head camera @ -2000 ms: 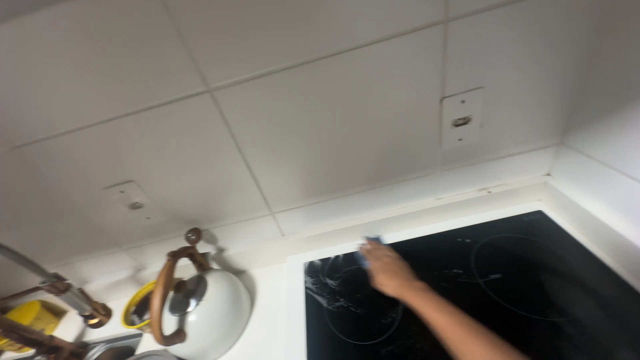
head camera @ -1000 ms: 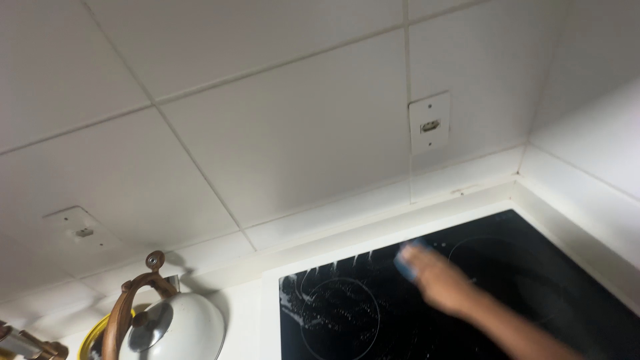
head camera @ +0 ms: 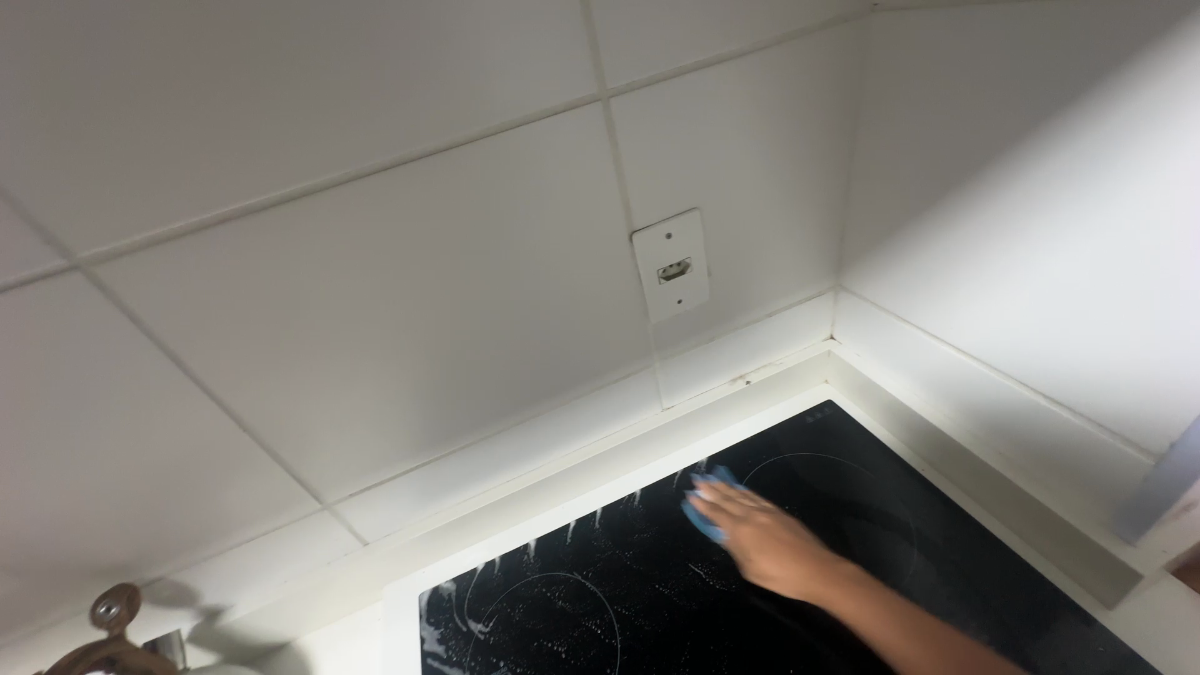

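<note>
My right hand reaches in from the lower right and presses a blue cloth or sponge against the black glass cooktop, close to its back edge. Motion blurs the hand a little. White foam streaks and small droplets lie on the left part of the cooktop, around a thin burner ring. To the right of the hand, around another ring, the glass shows no foam. My left hand is out of view.
A white-tiled wall with a power outlet rises behind the cooktop. At the lower left is a kettle's wooden handle, cut off by the frame. A side wall meets the back wall at the right.
The hand with the blue cloth or sponge has moved right across the cooktop from its left ring. The view has shifted right, so the yellow item and faucet at the left have gone from sight.
</note>
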